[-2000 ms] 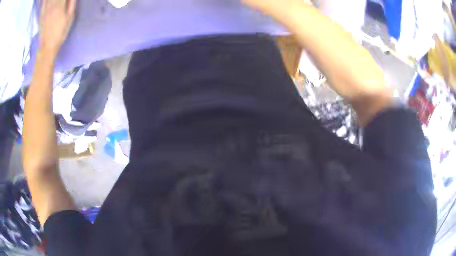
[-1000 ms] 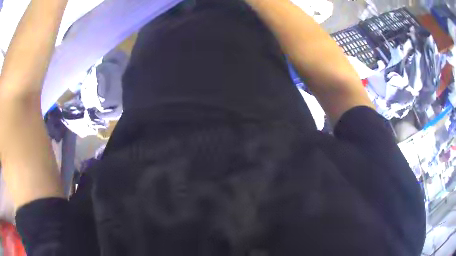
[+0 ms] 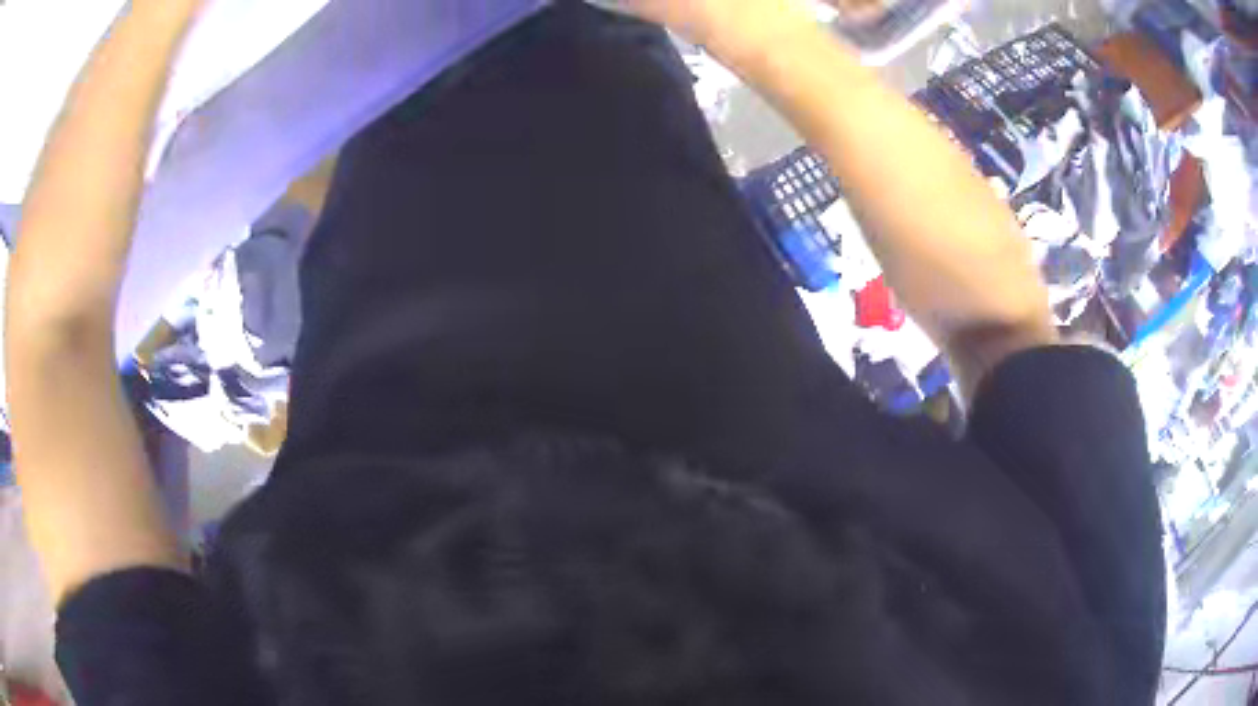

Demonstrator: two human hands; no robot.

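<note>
The lavender table cover (image 3: 297,104) slants across the upper left, its front edge against my black clothes. White fabric (image 3: 255,39) lies on it at the top left, cut off by the picture's edge. My left forearm reaches up along the left side over the white fabric, and my left hand is beyond the top edge. My right arm reaches up to the top middle. Only a blurred part of my right hand (image 3: 676,11) shows at the top edge; its fingers and anything in them are hidden.
A black plastic crate (image 3: 800,186) stands on the floor at right, partly behind my right arm. A red item (image 3: 877,304), white and dark scraps (image 3: 1090,193) and a brown piece (image 3: 1148,80) lie around it. More fabric (image 3: 255,297) lies below the table at left.
Since two seconds ago the view has turned, so the table now slants at upper left and the crate shows at right. My left hand has gone out of the picture.
</note>
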